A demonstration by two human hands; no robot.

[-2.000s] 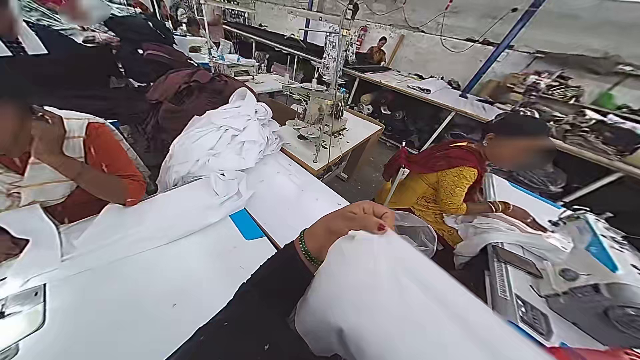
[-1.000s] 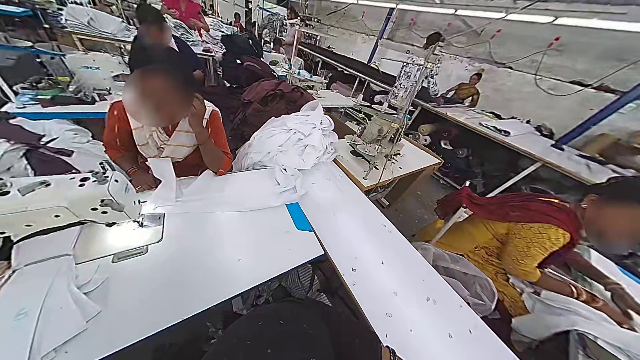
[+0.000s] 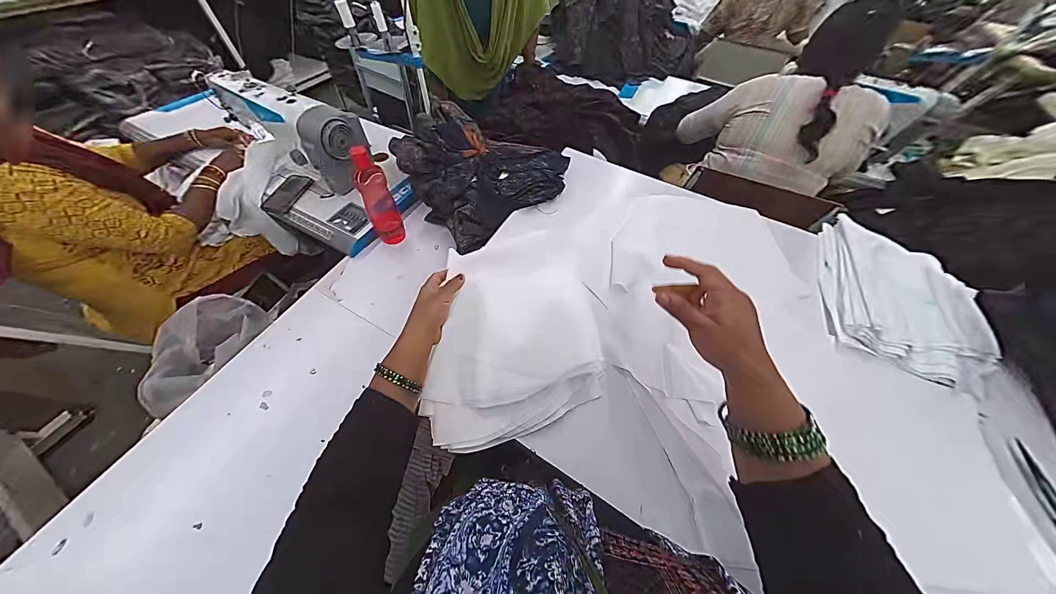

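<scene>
My left hand grips the upper left edge of a stack of white fabric pieces, thumb on top and fingers hidden beneath. To the right of that stack my right hand is raised over the table, thumb and fingers apart, with nothing between them. Under it, more white cut fabric lies flat on the white tabletop. A second pile of folded white pieces rests farther right.
A red plastic bottle stands beyond my left hand, beside a crumpled black plastic bag. At the left a person in yellow works at a sewing machine. Another person sits beyond the table at the right.
The view has swung strongly to another side of the table. Two seconds ago one hand held up white cloth; now both hands are in view, the left on a fabric stack.
</scene>
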